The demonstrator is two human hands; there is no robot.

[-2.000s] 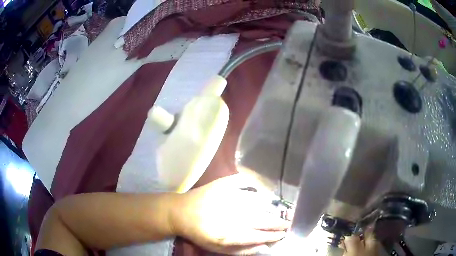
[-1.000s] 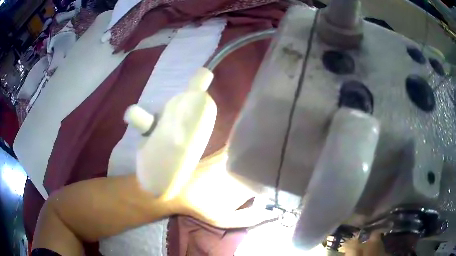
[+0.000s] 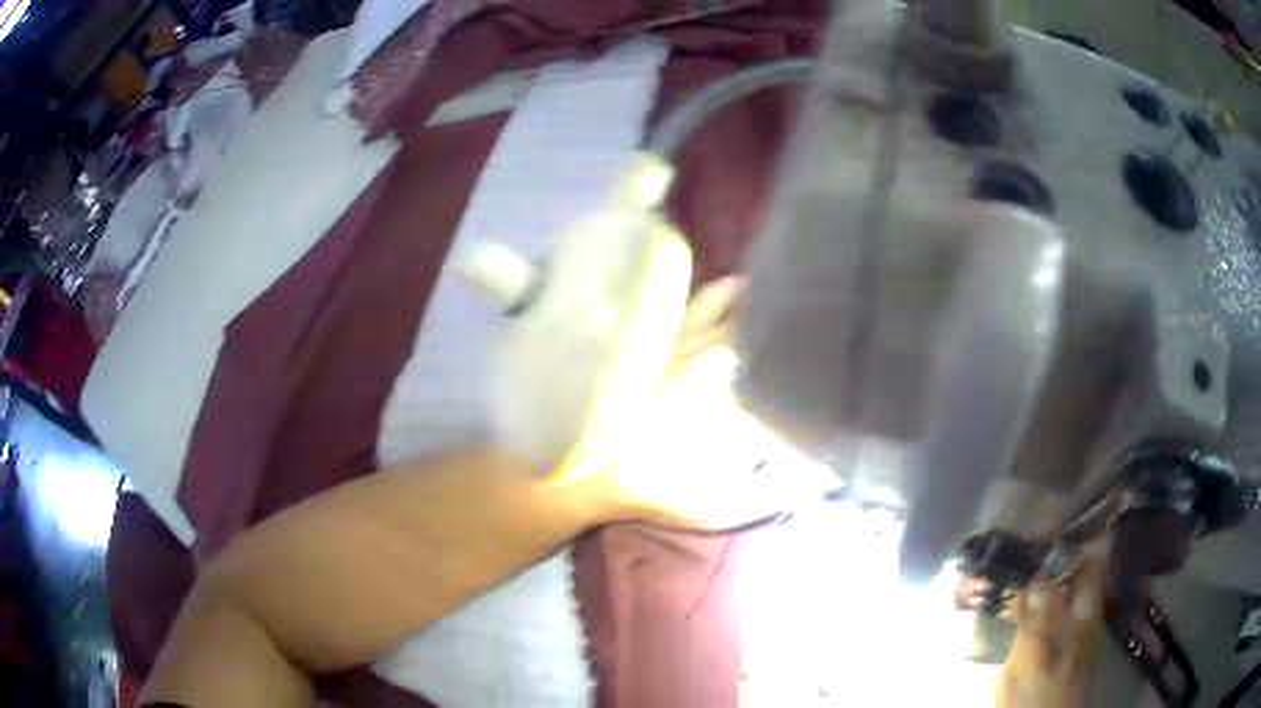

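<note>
A dark red fabric panel [image 3: 311, 332] with a white interfacing strip [image 3: 533, 166] lies under the sewing machine head [image 3: 830, 304]. My left hand [image 3: 705, 450] lies on the cloth left of the needle area, behind the cream lamp [image 3: 595, 332], its fingers washed out by glare. My right hand [image 3: 1058, 636] shows only in part at the lower right, below the machine's dark metal parts; its fingertips and hold are unclear. The presser foot and needle are lost in glare.
The pale extension board [image 3: 235, 263] extends at left. Flecked and dark red cloth [image 3: 484, 35] is heaped at the far side. Dark-handled snips [image 3: 1159, 650] lie right of my right hand. White and flecked pieces [image 3: 152, 208] are piled beyond the board's left edge.
The view has shifted, so the machine and lamp sit differently in it. My left hand has moved away across the cloth, and more dark red cloth shows below it.
</note>
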